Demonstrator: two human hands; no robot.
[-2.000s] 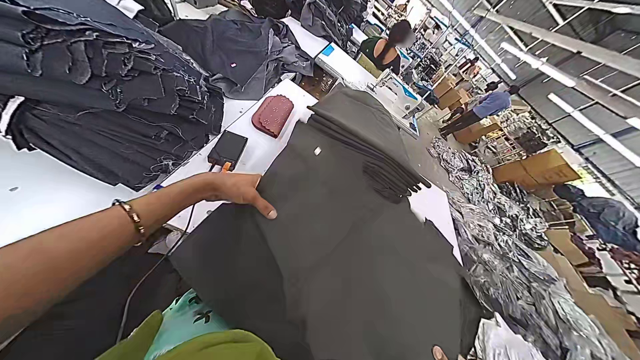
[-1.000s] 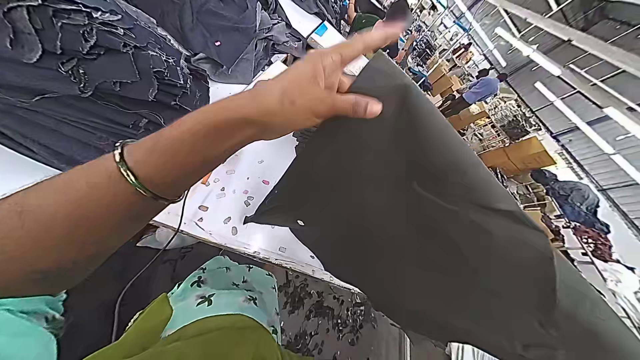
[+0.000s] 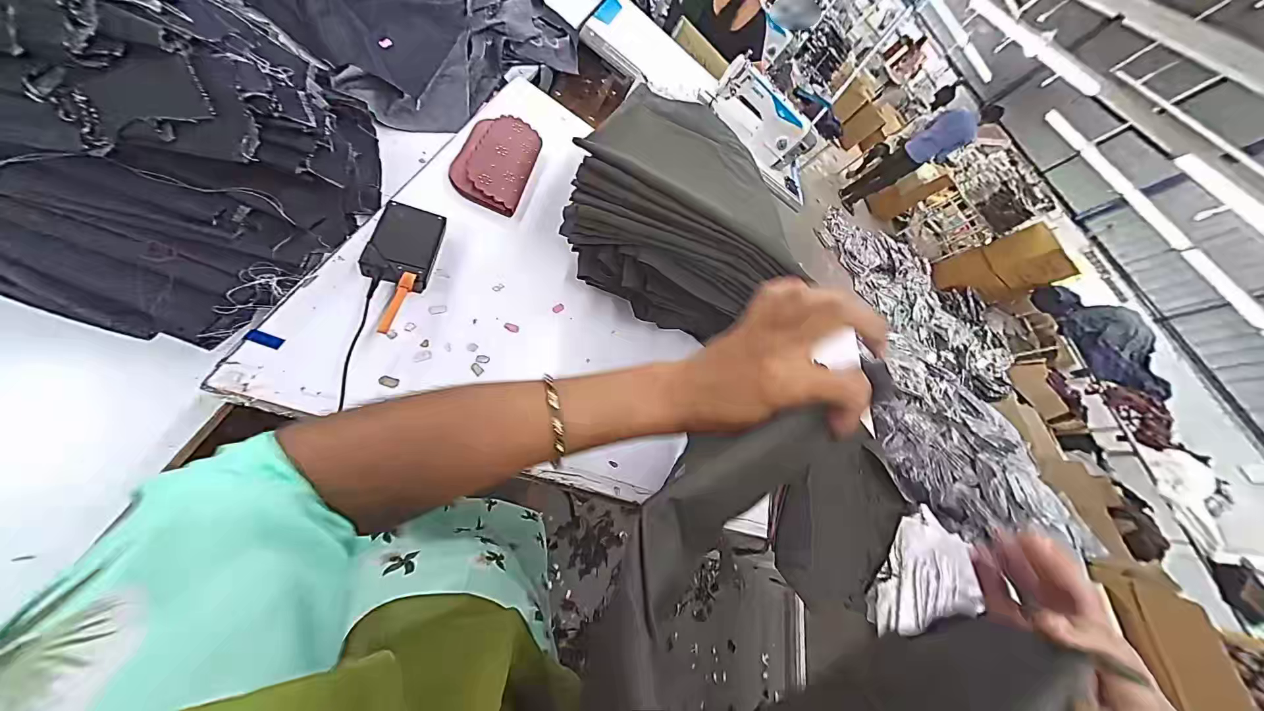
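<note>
Near the centre, my left hand (image 3: 780,360) has its thumb and fingers on a dark grey-green cloth piece (image 3: 731,469), which hangs down over the table's edge. Blurred at the lower right, my right hand (image 3: 1052,592) is by the lower part of the same cloth; its grip is not clear. Just beyond my left hand, a folded stack of dark grey-green cloth (image 3: 681,207) lies on the white table (image 3: 513,365). A maroon scalloped case (image 3: 499,163) and a black box (image 3: 403,247) with an orange tab and a cable lie left of the stack.
Dark frayed denim pieces (image 3: 178,188) are heaped at the left. Small paper tags (image 3: 390,381) are scattered on the table. A white sewing machine (image 3: 765,114) stands beyond. Grey cloth bundles (image 3: 948,415) and cardboard boxes (image 3: 1017,262) fill the right. Other people are farther off.
My left hand has come down from its raised place, and the cloth that was held up wide now hangs bunched below it. The stack, maroon case and black box show again.
</note>
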